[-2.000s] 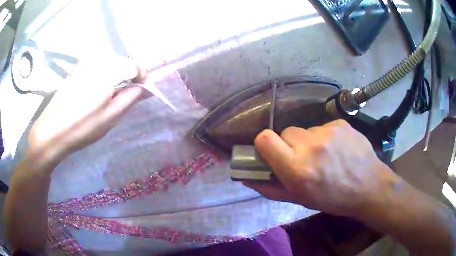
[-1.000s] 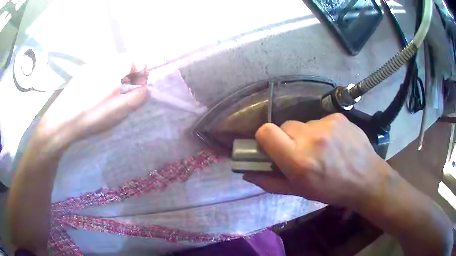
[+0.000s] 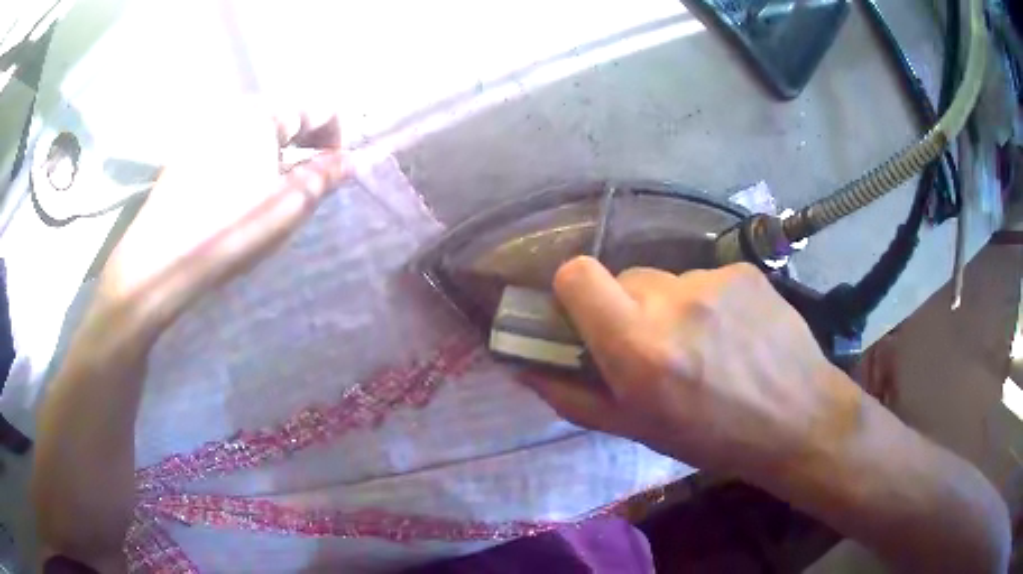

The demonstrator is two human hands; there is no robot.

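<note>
A whitish-lilac garment piece point(image 3: 292, 325) lies wrong side up, with frayed pink seam allowances point(image 3: 325, 420) crossing it. My right hand point(image 3: 696, 348) is closed on the handle of the steam iron point(image 3: 538, 252), which sits on the piece with its point to the left and hides part of it. My left hand point(image 3: 264, 207) is at the piece's upper edge, its fingertips bent around the edge by the pale corner. It is washed out by glare, and its fingers seem to pinch the edge.
A ribbed steam hose point(image 3: 869, 185) runs from the iron's rear to the upper right. A dark iron rest point(image 3: 785, 45) lies at the top right. A white tape roll point(image 3: 62, 168) is at the far left. Purple clothing point(image 3: 595, 549) is at the near edge.
The iron and my right hand have shifted slightly left. The pale flap by my left fingers now lies flatter, and a small whitish patch shows behind the iron's rear.
</note>
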